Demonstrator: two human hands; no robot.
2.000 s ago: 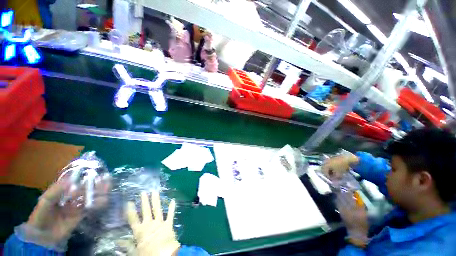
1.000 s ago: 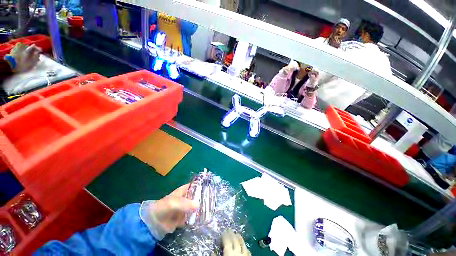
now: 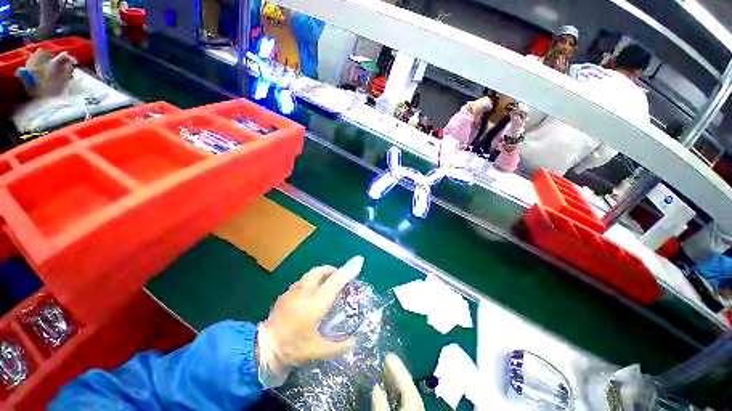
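Note:
A clear shiny plastic housing (image 3: 348,310) is in my gloved left hand (image 3: 309,321), over the green bench. My left fingers and thumb are curled around it and hide part of it. Crinkled clear film (image 3: 333,381) lies flat under both hands. My gloved right hand (image 3: 399,392) is cut off by the bottom edge. Its fingers show beside the film, but I cannot tell whether it holds anything. A small dark stub (image 3: 430,383) lies next to white paper (image 3: 456,374).
Red divided bins (image 3: 152,193) are stacked at left, some holding shiny parts. Brown cardboard (image 3: 269,233) lies beside them. An oval shell (image 3: 536,380) sits on the white board (image 3: 492,341) by a cloudy bag (image 3: 630,389). A glowing dog lamp (image 3: 420,186) is on the conveyor (image 3: 481,233).
My left hand has moved slightly right, and the housing in it has turned and sits lower. More of my right hand shows. The view has shifted slightly.

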